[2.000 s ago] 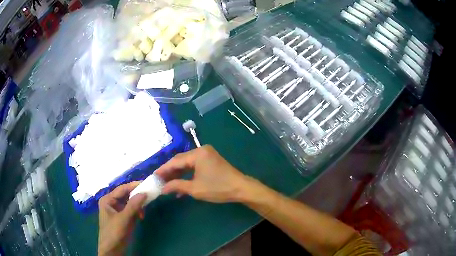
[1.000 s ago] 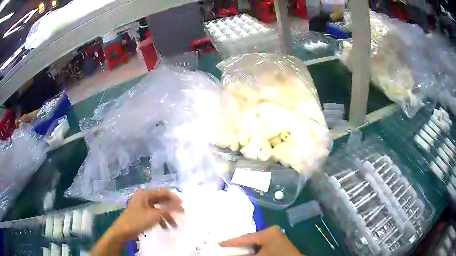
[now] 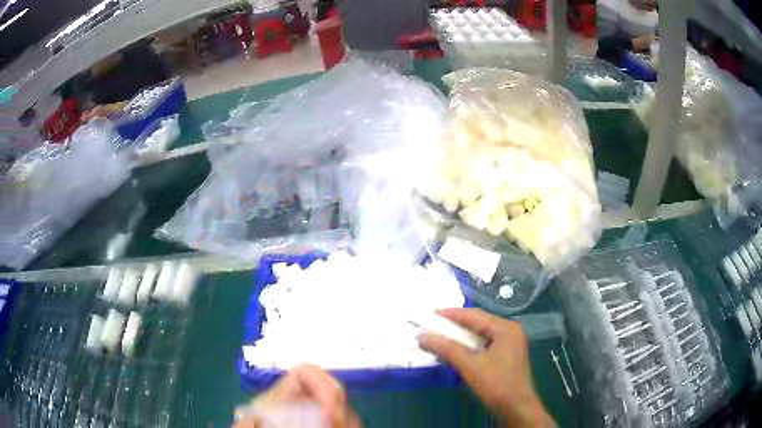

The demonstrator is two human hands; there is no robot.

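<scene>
My right hand [image 3: 493, 355] holds a white cylindrical piece [image 3: 451, 329] between thumb and fingers, over the right part of the blue tray [image 3: 401, 378]. The tray holds a heap of overexposed white absorbent pieces [image 3: 342, 313]. My left hand [image 3: 313, 397] is at the bottom edge, in front of the tray, partly cut off. Its fingers are closed around a blurred, whitish translucent piece [image 3: 288, 413], perhaps a clear sleeve. The two hands are apart.
A bag of clear sleeves [image 3: 284, 159] and a bag of cream pieces [image 3: 522, 159] stand behind the tray. A stem blister tray [image 3: 652, 334] lies right, thin rods [image 3: 565, 372] beside it. A finished-unit blister tray [image 3: 96, 376] lies left. A metal post [image 3: 664, 117] rises behind.
The view has turned left. My left hand has moved from above the heap to the tray's front and now holds a whitish piece. My right hand still holds the white piece, now raised at the tray's right.
</scene>
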